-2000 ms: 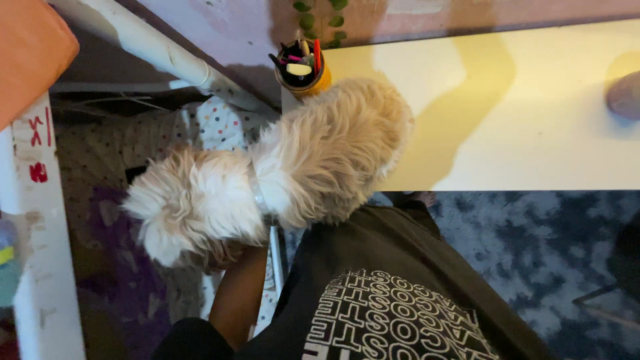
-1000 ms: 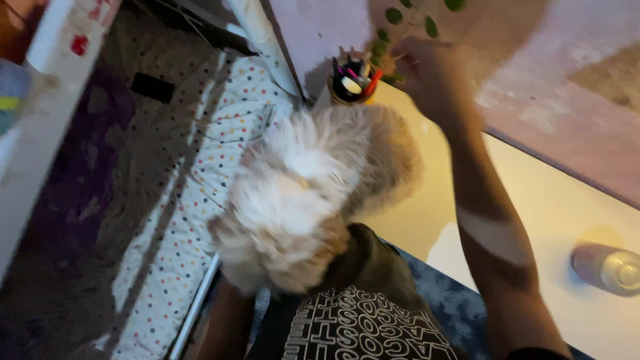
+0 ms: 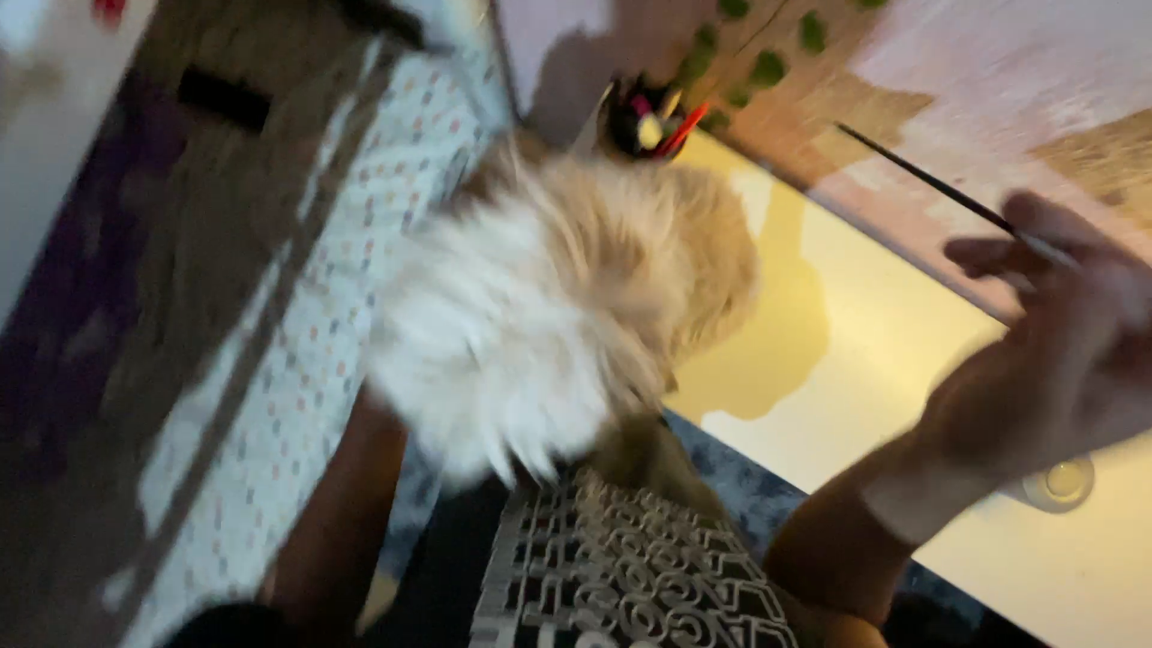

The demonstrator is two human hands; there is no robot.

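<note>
A fluffy white and tan dog (image 3: 540, 315) is in the middle of the view, against my front and partly over the table corner. My right hand (image 3: 1053, 306), at the right above the table, grips a thin dark stick-like tool (image 3: 927, 180), perhaps a brush or pencil, whose tip points up and left. My left forearm reaches up from the bottom to the dog; the left hand itself is hidden behind the fur. Just beyond the dog stands a cup of pens (image 3: 643, 121) with a red-orange item in it.
The pale table (image 3: 909, 342) runs along a patchy pink wall (image 3: 972, 81) with a leafy vine (image 3: 769, 67). A can (image 3: 1060, 484) stands near my right wrist. At the left lie a dotted mattress (image 3: 333, 315) and a small black object (image 3: 225, 97).
My right hand was at the pen cup one second ago; it has moved right and holds the thin tool. The dog's head has turned toward me. The view has shifted and rotated.
</note>
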